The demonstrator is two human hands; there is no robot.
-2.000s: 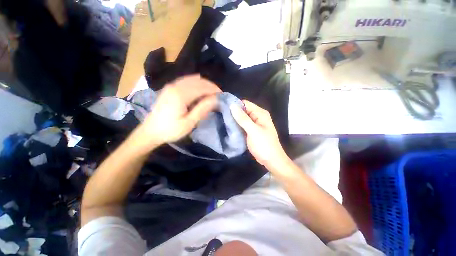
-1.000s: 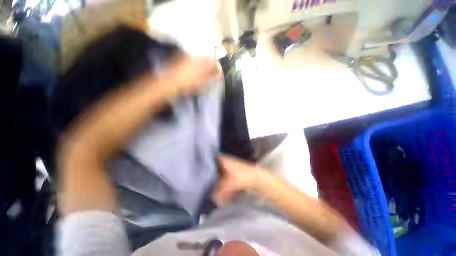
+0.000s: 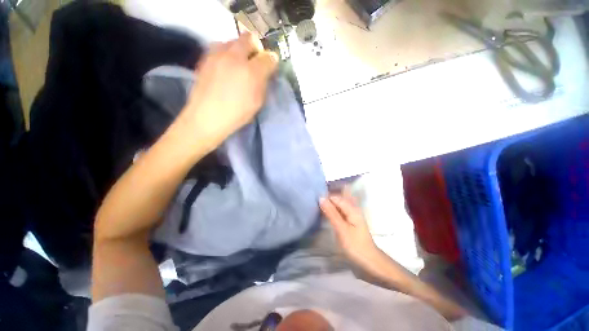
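Note:
Grey lining (image 3: 278, 174) hangs from the needle area down to my lap, with a narrow black strip (image 3: 197, 194) on it. The black garment (image 3: 90, 97) is heaped at its left. My left hand (image 3: 236, 77) pinches the lining's upper edge close to the presser foot (image 3: 282, 44); its fingertips partly hide the cloth edge there. My right hand (image 3: 345, 216) holds the lining's right edge low down, near the table's front corner, between thumb and fingers.
Shears (image 3: 526, 58) lie on the white table (image 3: 387, 129) at right. The tension dial (image 3: 305, 30) is right of the needle, with a dark box (image 3: 369, 11) behind. A blue basket (image 3: 504, 239) and a red object (image 3: 429, 207) stand below right. A brown board (image 3: 29, 58) is at far left.
The view has moved closer to the machine. The lining, earlier bunched in both hands over the lap, is now spread out. My left hand has moved up to the needle; my right hand has moved down.

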